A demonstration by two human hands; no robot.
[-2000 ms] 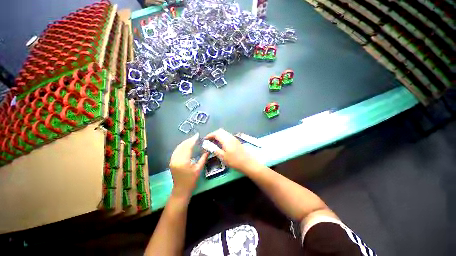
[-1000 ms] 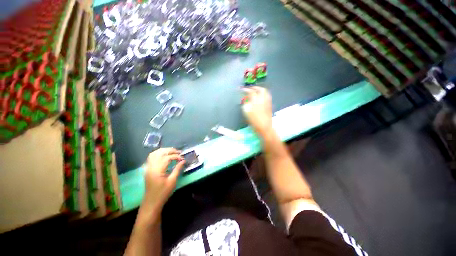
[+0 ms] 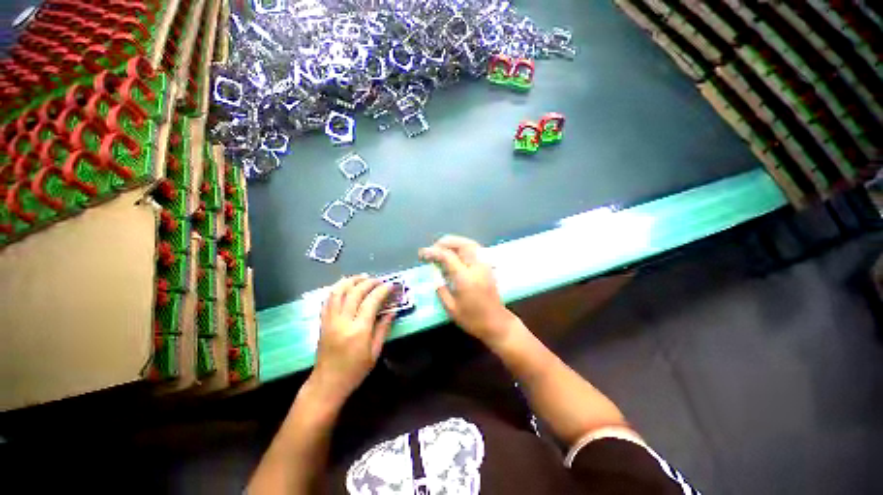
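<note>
A black square block with a pale rim (image 3: 397, 296) sits on the bench's front edge. My left hand (image 3: 350, 321) grips its left side and partly hides it. My right hand (image 3: 469, 282) is just right of the block and a little above the edge, fingers bent; I cannot tell if they hold anything. Several loose clear square frames (image 3: 326, 248) lie beyond my left hand. Two green boards with red loops (image 3: 538, 133) stand on the mat, with another pair (image 3: 511, 73) farther back near the frame heap.
A large heap of clear frames (image 3: 378, 58) covers the far left of the dark green mat. Stacked cardboard layers with red-green rows stand at left (image 3: 77, 329) and at right (image 3: 765, 126). The shiny green front edge (image 3: 629, 237) runs across the bench.
A single board that stood nearest the front edge is gone from the mat. My right hand reached out there, then came back beside the block. One more loose frame lies near my left hand.
</note>
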